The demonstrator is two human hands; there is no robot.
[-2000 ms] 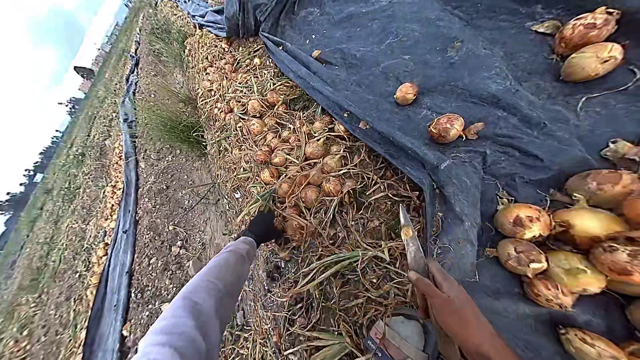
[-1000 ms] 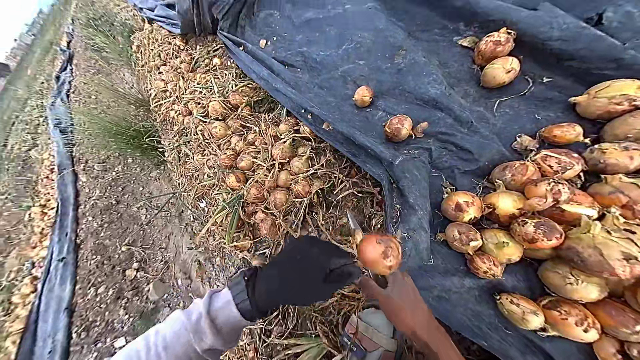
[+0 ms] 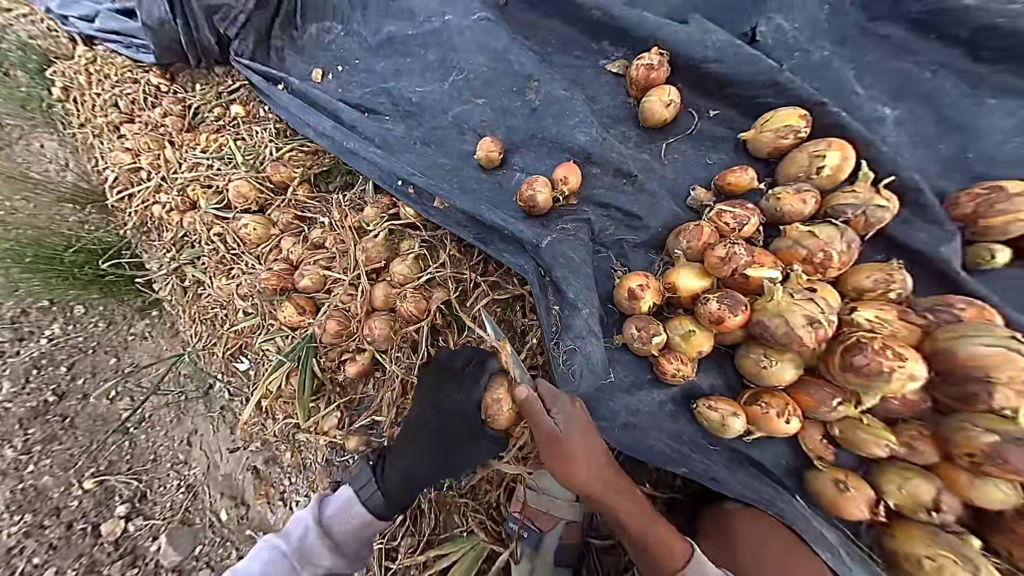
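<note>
My left hand (image 3: pixel 448 424), in a black glove, holds an onion (image 3: pixel 499 402) at the lower middle of the head view. A knife (image 3: pixel 512 352) is in my bare right hand (image 3: pixel 570 440), its blade against the top of that onion and pointing up and left. Part of the knife's handle is hidden by my fingers. Under both hands lies a bed of dry onion stalks with unpicked-up onions (image 3: pixel 379 328) among them. To the right, a pile of onions (image 3: pixel 792 320) rests on a dark fabric sheet (image 3: pixel 416 104).
A few loose onions (image 3: pixel 534 195) lie on the sheet above the pile. The sheet's folded edge runs diagonally beside the stalks. Bare stony soil (image 3: pixel 112 448) and a tuft of green grass (image 3: pixel 72 260) are at the left. A shoe (image 3: pixel 548 520) shows below my hands.
Two seconds ago my left hand was down among the onions in the stalks; now it holds an onion beside my right hand and the knife. The view has swung to the right.
</note>
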